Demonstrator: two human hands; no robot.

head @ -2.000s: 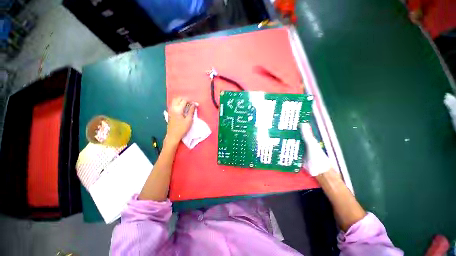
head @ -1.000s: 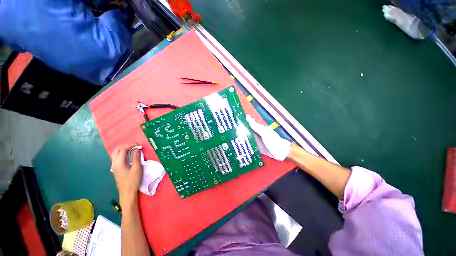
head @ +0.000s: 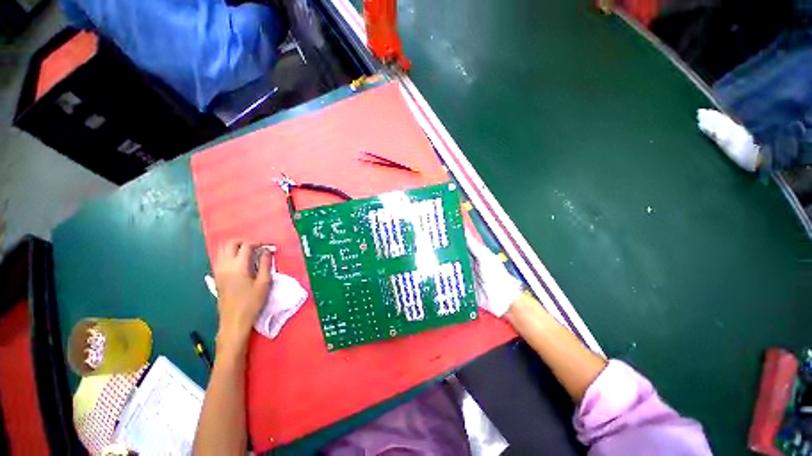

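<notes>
A green circuit board lies above the red mat, its side with rows of silvery solder facing up. My right hand, in a white glove, grips the board's right edge. My left hand, bare, is curled around a small greyish item left of the board and does not touch the board. A white glove lies on the mat beside my left hand. Side cutters lie partly under the board's upper left corner. Tweezers lie above the board.
A yellow tub of small pale parts, a paper sheet and a pen are at the lower left. A black tote is at the far left. The green conveyor runs at right, with another person's gloved hand beyond.
The view has turned and shifted, so the mat, board and tools appear further right than a second ago. My right hand stays on the board's edge; my left hand stays curled.
</notes>
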